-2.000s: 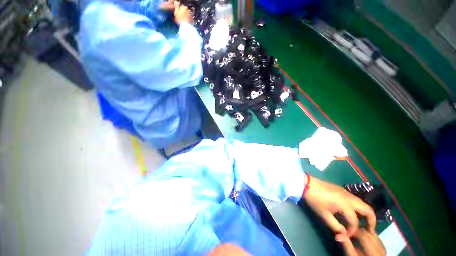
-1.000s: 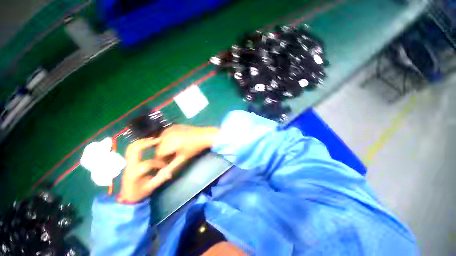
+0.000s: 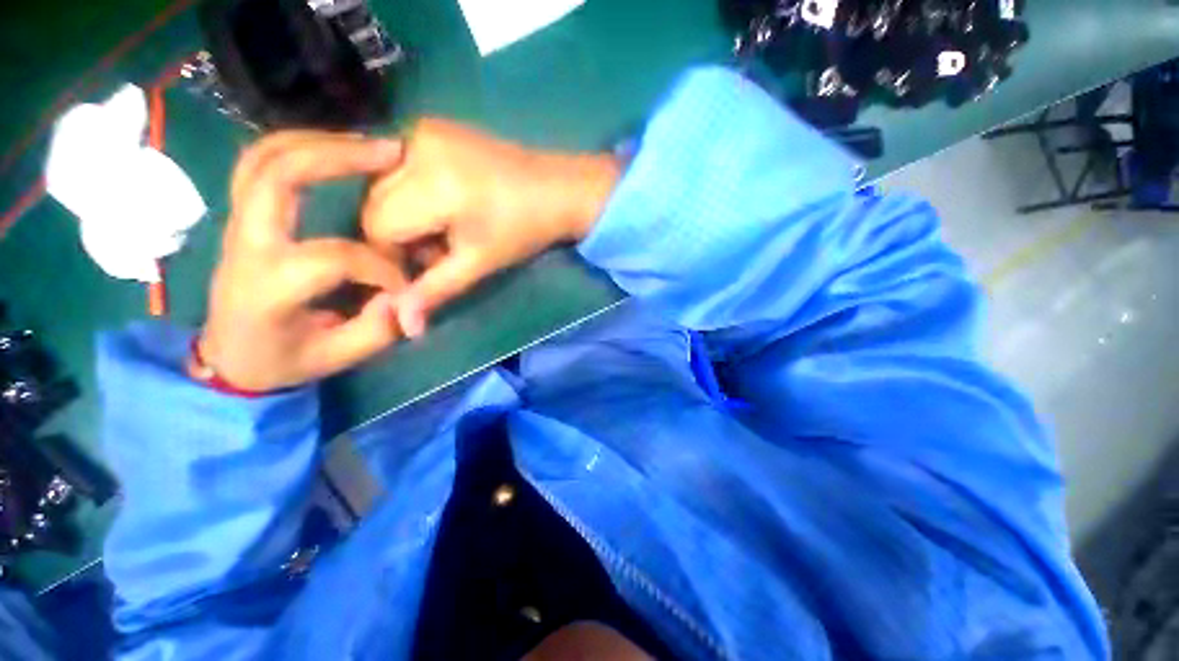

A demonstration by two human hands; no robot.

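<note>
My left hand (image 3: 291, 278) and my right hand (image 3: 478, 194) are bare and meet at the fingertips over the green bench mat (image 3: 517, 310). The left fingers and thumb are curved with gaps between them. The right fingers are bent inward. No object shows clearly between the fingertips; a small one could be hidden. Just beyond the hands, black watches (image 3: 297, 58) with silvery glints lie close together on the mat.
A crumpled white cloth (image 3: 119, 187) lies left, with an orange stick (image 3: 157, 294) beneath it. A white card (image 3: 517, 18) is at the top edge. Black watch piles lie at lower left (image 3: 32, 471) and upper right (image 3: 879, 52). A chair (image 3: 1080, 149) stands beyond the bench edge.
The view has turned and moved closer over the hands and my blue smock. The hands remain together at the fingertips. The cloth, card and watches have shifted toward the top and left of the picture.
</note>
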